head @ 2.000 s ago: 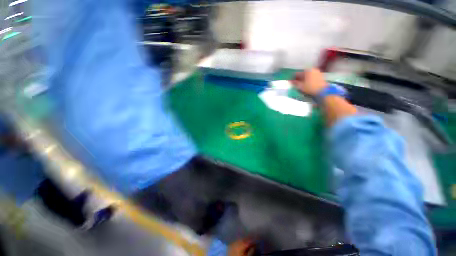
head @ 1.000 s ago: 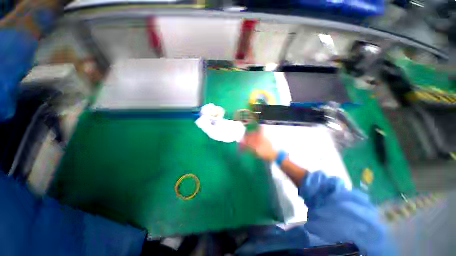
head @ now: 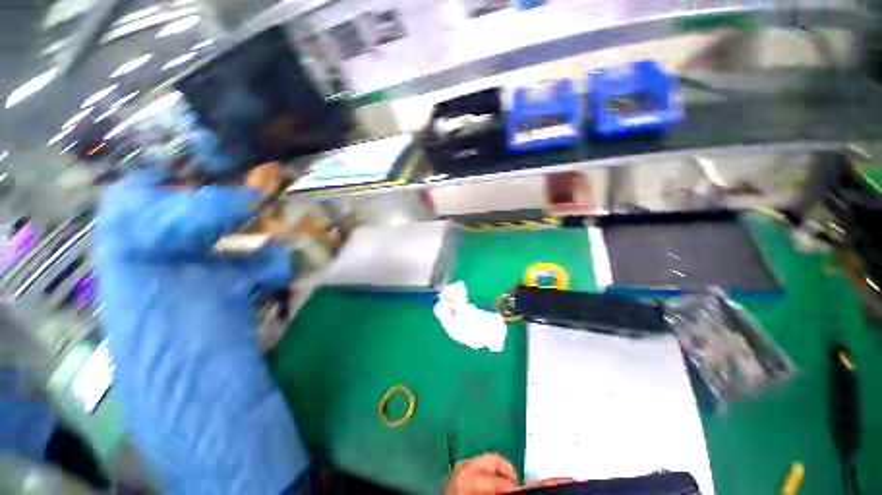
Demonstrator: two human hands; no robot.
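Note:
A large flat silver enclosure lies in front of me on the green mat, with a dark strip along its near edge. A hand, apparently my left hand, is at the bottom edge of the picture beside its near left corner. The hand is blurred and cut off, so its grip cannot be told. A thin dark sliver, like tweezers, shows just above it. A long black part lies across the enclosure's far end. My right hand is not visible.
A person in a blue smock stands at left. A yellow ring, white cloth, clear hardware bag and black driver lie on the mat. Blue bins and a black bin are on the shelf.
The view has swung up and left, bringing in the shelf bins and the person. My right hand, earlier reaching near the white cloth, has left the picture.

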